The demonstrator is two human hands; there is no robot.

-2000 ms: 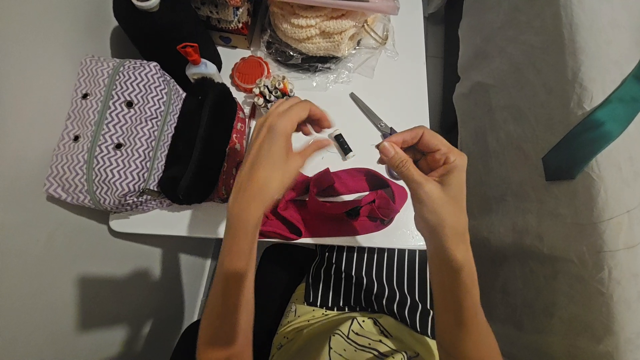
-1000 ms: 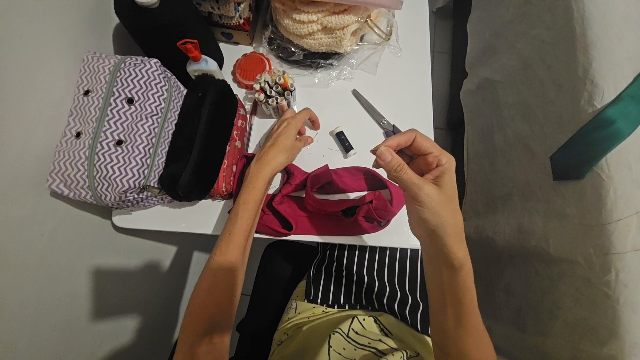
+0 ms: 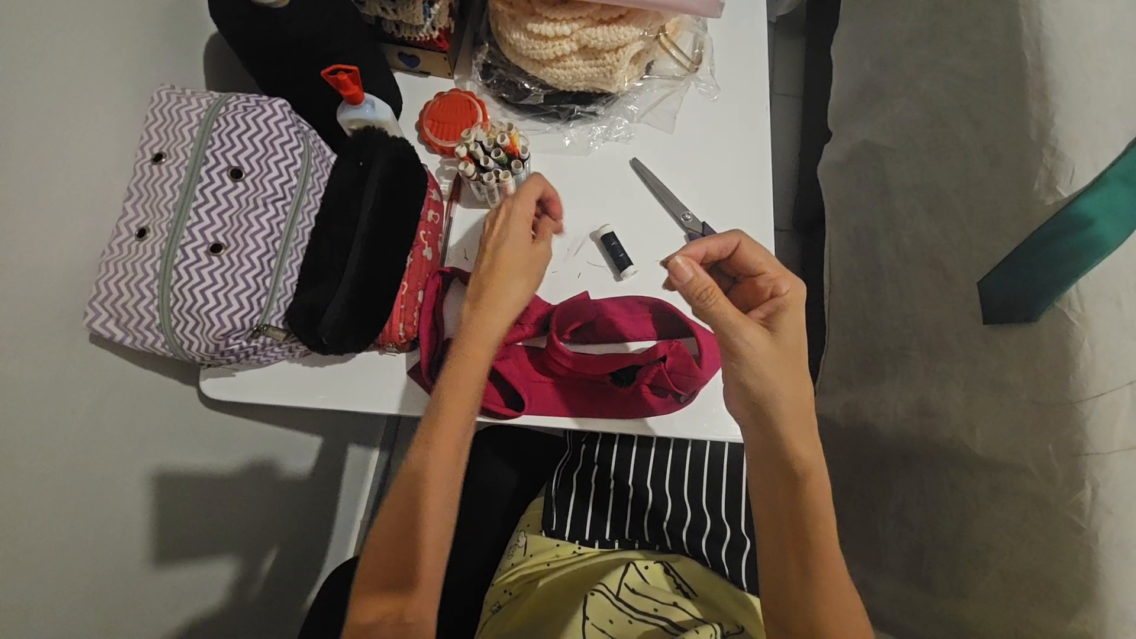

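My left hand (image 3: 519, 240) is over the white table, just below a clear container of small thread spools (image 3: 493, 160); its fingers are curled and I see nothing held. My right hand (image 3: 737, 284) is raised at the table's right side with thumb and index fingertip together; any needle or thread between them is too fine to make out. Scissors (image 3: 667, 200) lie just beyond it, blades apart from the hand, handles partly hidden. A spool of black thread (image 3: 617, 252) lies between my hands. A magenta cloth piece (image 3: 621, 390) lies along the near edge, partly under my left forearm.
At left stand a purple zigzag-patterned bag (image 3: 231, 240), a black fuzzy pouch (image 3: 359, 248) and a red printed pouch (image 3: 419, 275). Behind are a glue bottle (image 3: 368, 111), a red scalloped lid (image 3: 453, 121) and cream knitwear in plastic (image 3: 577, 44). A green tie-like strip (image 3: 1056, 240) lies at far right.
My left hand has moved from near the black spool, left and toward me, then slightly up beside the spool container. The right hand has stayed nearly in place with its fingertips together.
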